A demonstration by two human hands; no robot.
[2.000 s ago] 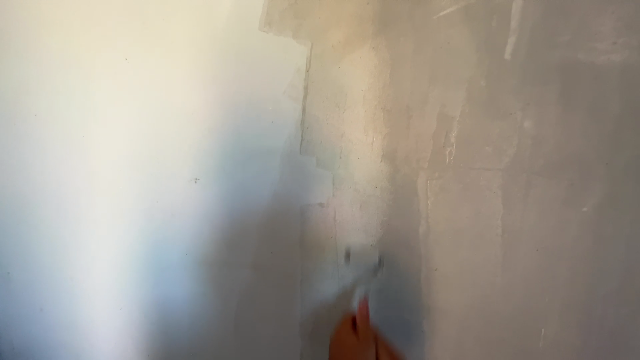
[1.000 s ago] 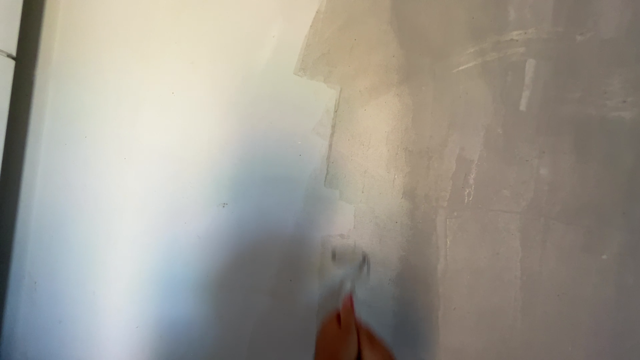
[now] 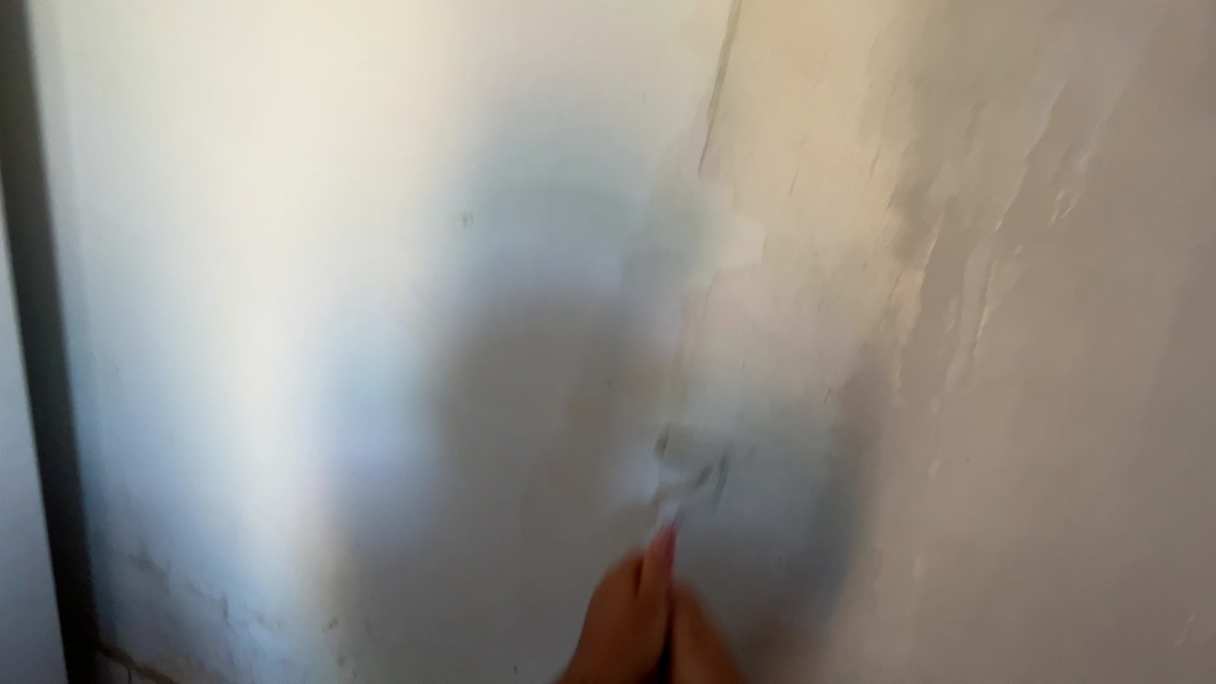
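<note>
A small paint roller (image 3: pixel 695 450) is against the wall in the lower middle of the view, blurred by motion. Its wire frame runs down to a slim handle with a reddish part. My left hand (image 3: pixel 622 606) grips this handle from the left, its thumb lying along it. On the other side, my right hand (image 3: pixel 701 638) closes around the handle too; its fingers are mostly hidden by blur and the frame edge. White paint (image 3: pixel 237 237) covers the left part of the wall, while bare grey-beige plaster (image 3: pixel 1064 456) shows on the right.
A dark vertical gap (image 3: pixel 43 380) lies at the far left, beside a pale upright surface (image 3: pixel 21 570). Near the lower left corner the wall has rough cracks (image 3: pixel 223 603). A soft shadow falls across the wall around the roller.
The view has shifted, bringing the dark gap at the left and the cracked lower wall into sight. My hands still hold the roller against the wall, near the paint's edge.
</note>
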